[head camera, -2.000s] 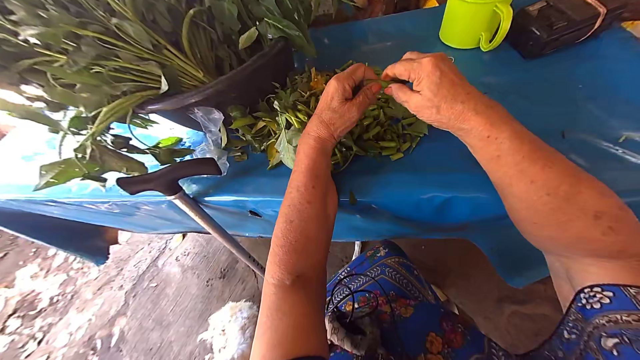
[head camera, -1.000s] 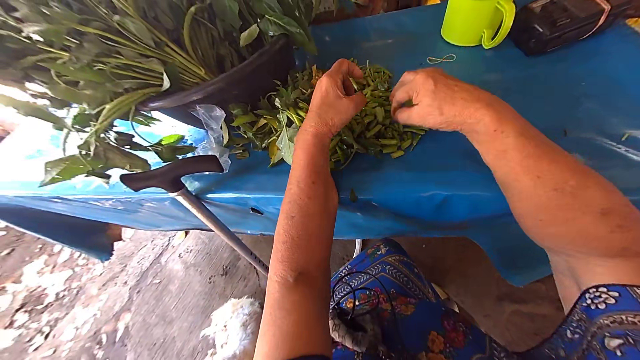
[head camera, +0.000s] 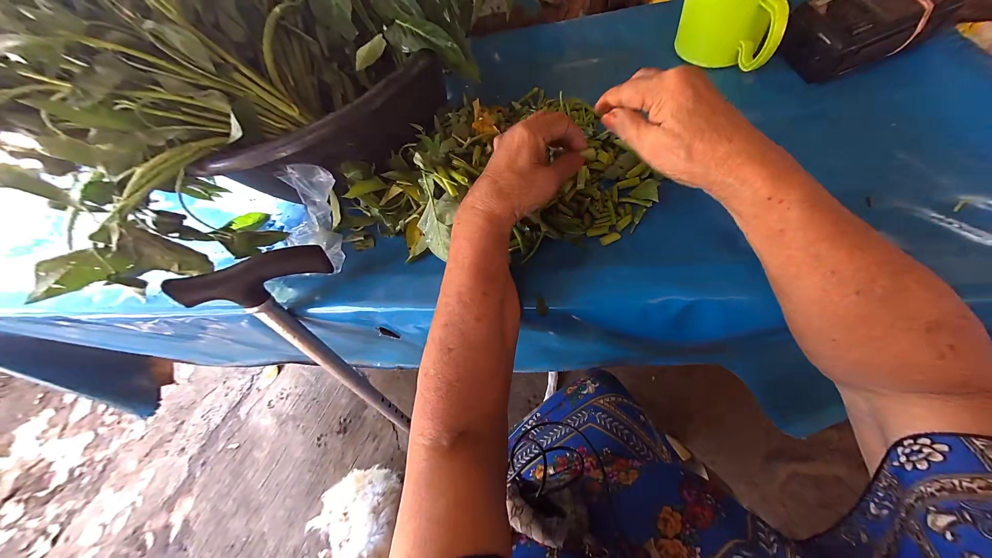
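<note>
A loose heap of cut green stems and leaves (head camera: 620, 198) lies on the blue plastic table cover (head camera: 666, 271). My left hand (head camera: 535, 159) is over the middle of this heap, fingers curled downward; whether anything is between them is hidden. At the heap's upper right edge is my right hand (head camera: 666, 120), its thumb and forefinger tips close together, and what they may pinch is too small to tell. A dark tub (head camera: 349, 128) to the left holds a large bunch of long leafy green stems (head camera: 194, 70), some hanging over its rim.
A lime-green plastic mug (head camera: 717, 35) and a black device (head camera: 860, 39) stand at the back right. A cane with a black handle (head camera: 248, 279) leans at the table's front edge, beside a clear plastic bag (head camera: 314, 209). White fur (head camera: 360, 511) shows on the floor below.
My hands were together above the heap two seconds ago and are now apart. Since one second ago, my right hand has moved up and left. The thin loop seen on the cover then is not visible now.
</note>
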